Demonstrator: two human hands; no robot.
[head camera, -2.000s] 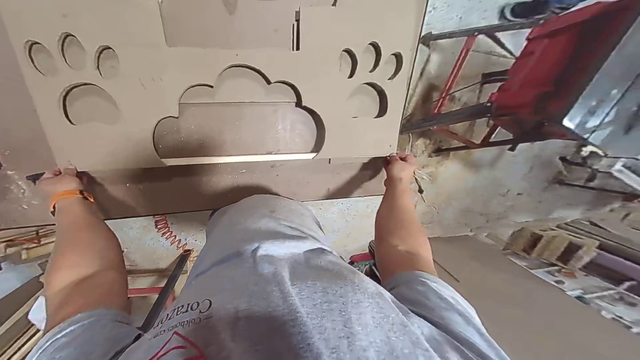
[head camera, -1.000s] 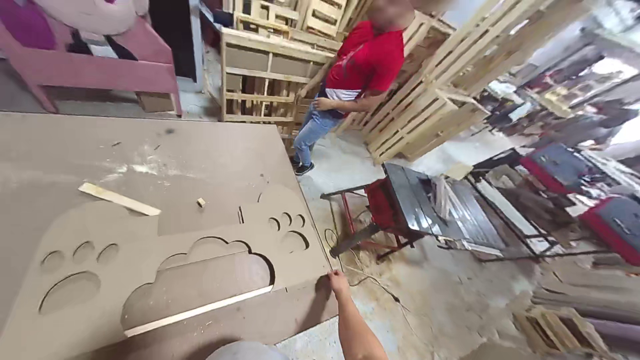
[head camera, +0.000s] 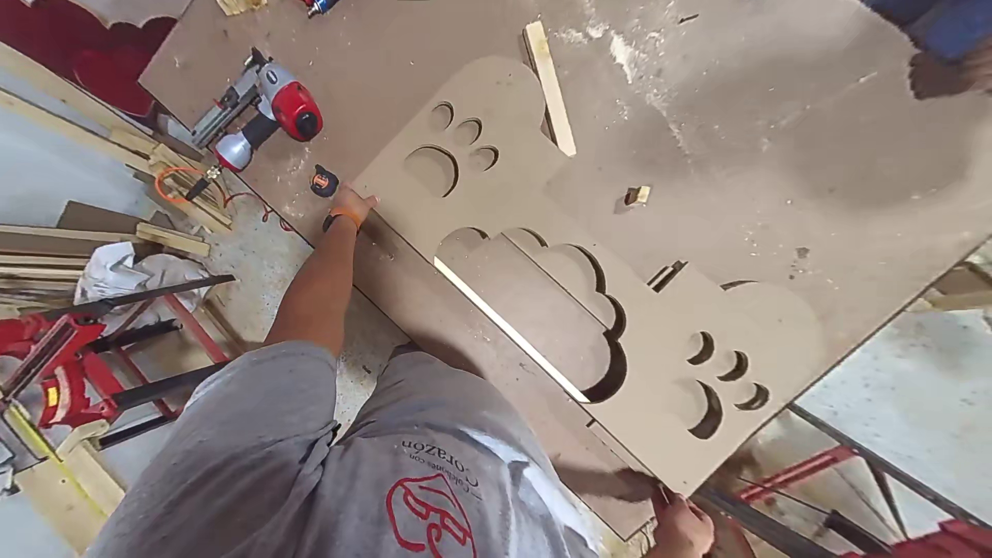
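A fibreboard panel (head camera: 504, 186) with paw-print and cloud-shaped cut-outs lies over a large brown board (head camera: 736, 155). My left hand (head camera: 354, 208), with an orange and black band at its wrist, grips the panel's near left corner. At the near right corner my right hand (head camera: 682, 523) pinches the panel's edge. A pale wooden strip (head camera: 511, 329) runs along the straight side of the cloud cut-out. Just left of my left hand sits a small black and orange tape measure (head camera: 325, 181).
A red and grey pneumatic nailer (head camera: 271, 105) lies at the upper left, its orange hose beside it. A wood strip (head camera: 552, 89) and a small wood block (head camera: 638, 195) rest beyond the panel. Red-framed machinery (head camera: 85, 372) stands at lower left. Another person's arm shows at upper right.
The view has swung strongly from the right side to the left, bringing the nailer and tape measure into sight. Both hands are at the panel's near corners, as two seconds ago.
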